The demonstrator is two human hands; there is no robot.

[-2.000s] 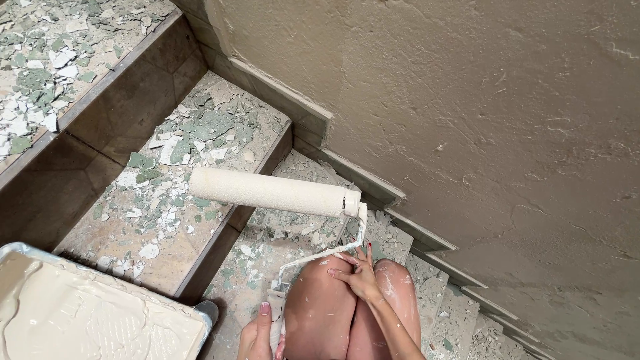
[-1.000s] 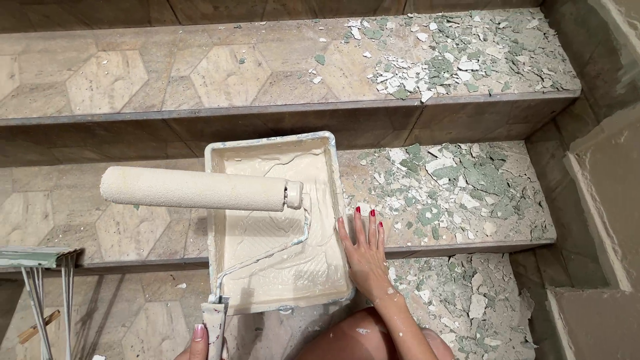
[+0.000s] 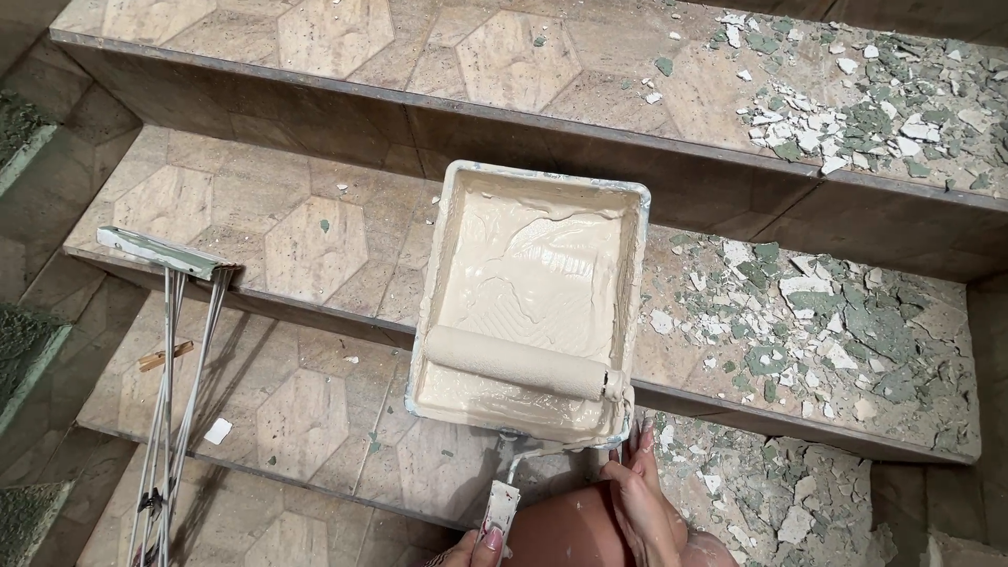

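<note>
My left hand [image 3: 479, 547], at the bottom edge, is closed around the handle of a paint roller [image 3: 520, 362]. The roller's sleeve, coated in cream paint, lies across the near end of a paint tray [image 3: 642, 260] with a thick layer of cream paint in it. The wire frame bends over the tray's near right corner. My right hand [image 3: 642, 504] is at that corner, fingertips at or under the rim; whether it grips the tray cannot be told. Spots of paint mark my bare knees below the tray.
Tiled steps [image 3: 315, 244] run across the view. Paint and plaster flakes [image 3: 835, 315] cover their right ends. At the left, a bundle of thin metal rods with a flat head [image 3: 165, 252] leans on a step edge, a small wooden piece [image 3: 165, 356] beside it.
The view has swung from the wall to the steps. The roller, held above the tray a second ago, now rests in it. My right hand has moved from the tray's right side to its near corner.
</note>
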